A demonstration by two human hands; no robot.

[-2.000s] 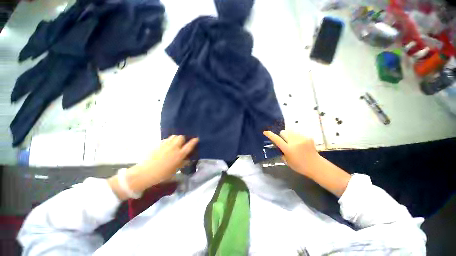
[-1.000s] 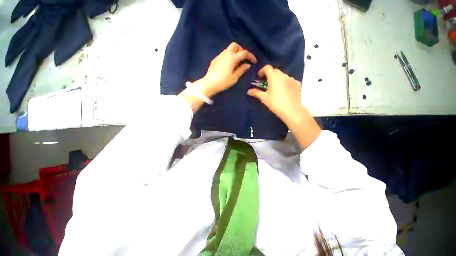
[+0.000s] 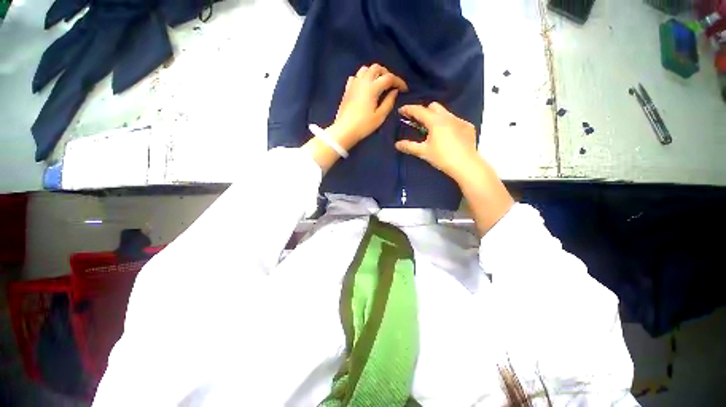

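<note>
A navy garment [image 3: 358,159] lies in front of me over the white table's front edge, with a small light mark, perhaps a zipper pull, near its lower end. My left hand [image 3: 368,103] is on the garment, thumb and fingers together at the cloth, seeming to pinch it. My right hand [image 3: 440,137] is just right of it, with small thread snips [image 3: 414,125] between thumb and fingers, largely hidden by the fingers. The snips' points face my left fingers.
Navy garments [image 3: 111,48] lie at the back left. A pale card [image 3: 107,161] lies at the left table edge. Slim metal tweezers or snips [image 3: 651,115], a green box [image 3: 678,49] and dark scraps [image 3: 587,128] are at right. Red crates [image 3: 95,294] stand low left.
Over two seconds, both hands moved from the garment's lower edge to its middle, and the snips came between my right fingers. In the last second, both hands shifted only slightly.
</note>
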